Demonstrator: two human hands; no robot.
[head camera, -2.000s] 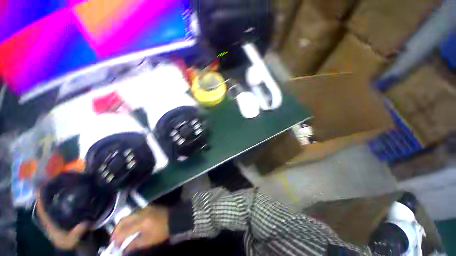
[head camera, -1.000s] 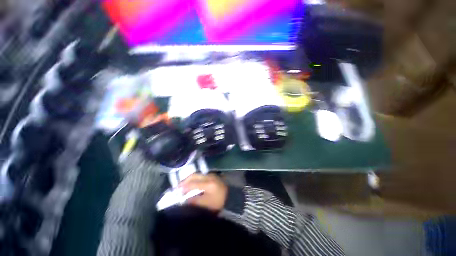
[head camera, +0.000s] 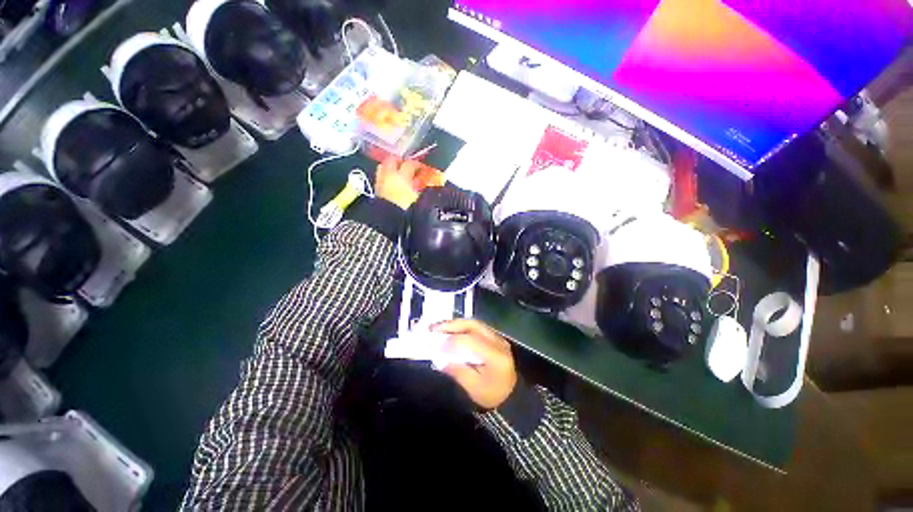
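Observation:
A dome camera with a glossy black ball (head camera: 447, 240) lies at the bench's front edge, its white bracket (head camera: 410, 338) pointing toward me. My right hand (head camera: 479, 366) grips the bracket's end. My left hand (head camera: 398, 182) is behind the ball, at the small orange pieces (head camera: 428, 176); its fingers are partly hidden, and I cannot tell whether it holds one. Two more dome cameras stand to the right, one with its LED face (head camera: 553, 262) beside the held camera and another (head camera: 655, 308) farther right.
Several dome cameras (head camera: 120, 165) line the left bench. Behind my left hand are a parts box (head camera: 402, 112), a power strip (head camera: 338, 112) and a cable (head camera: 338, 205). A red packet (head camera: 559, 150) lies near the monitor (head camera: 721, 70). A mouse (head camera: 726, 348) and white roll (head camera: 777, 316) are at right.
The view has turned left and sharpened, showing the camera row. My left hand, earlier at the ball, now shows at the orange pieces. My right hand stays on the bracket.

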